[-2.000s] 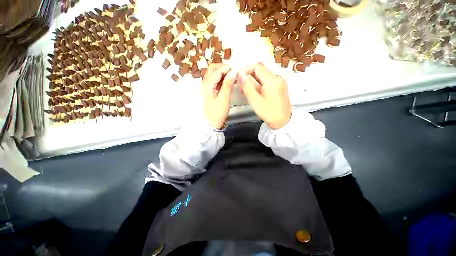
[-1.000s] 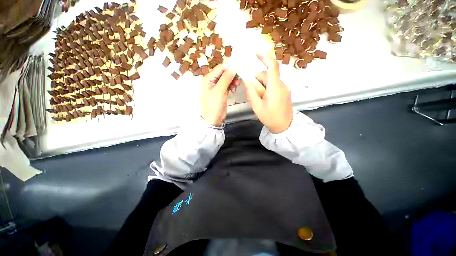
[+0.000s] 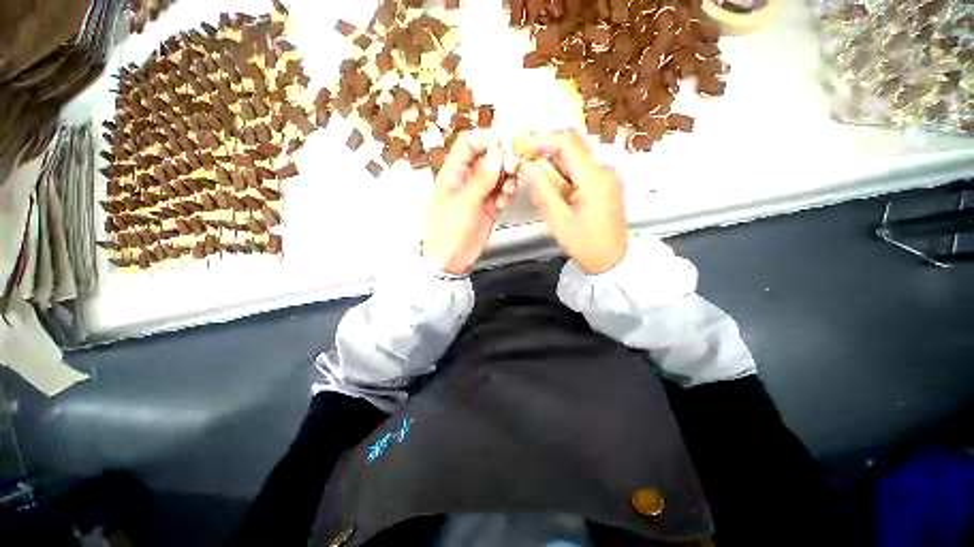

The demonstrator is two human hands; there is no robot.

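Observation:
My left hand (image 3: 467, 203) and my right hand (image 3: 582, 201) meet fingertip to fingertip above the front of the white table. A small pale-yellow and brown piece, like a leather tab (image 3: 525, 157), shows at the right fingertips. The left fingers are pinched around something small and dark, mostly hidden by them. Loose brown leather tabs (image 3: 402, 112) lie in a pile just beyond my left hand. A denser pile of brown tabs with shiny metal edges (image 3: 630, 64) lies beyond my right hand.
Tabs in overlapping rows (image 3: 198, 144) lie at left. Layered leather panels (image 3: 53, 214) stand at the far left. A cream tape roll (image 3: 739, 11) and a clear bag of shiny bits (image 3: 908, 64) are at upper right. A black wire rack (image 3: 927, 230) is at the right edge.
My right fingers have come back down and in to meet the left fingertips, after being raised and spread a second ago. A pale-yellow piece now shows between them.

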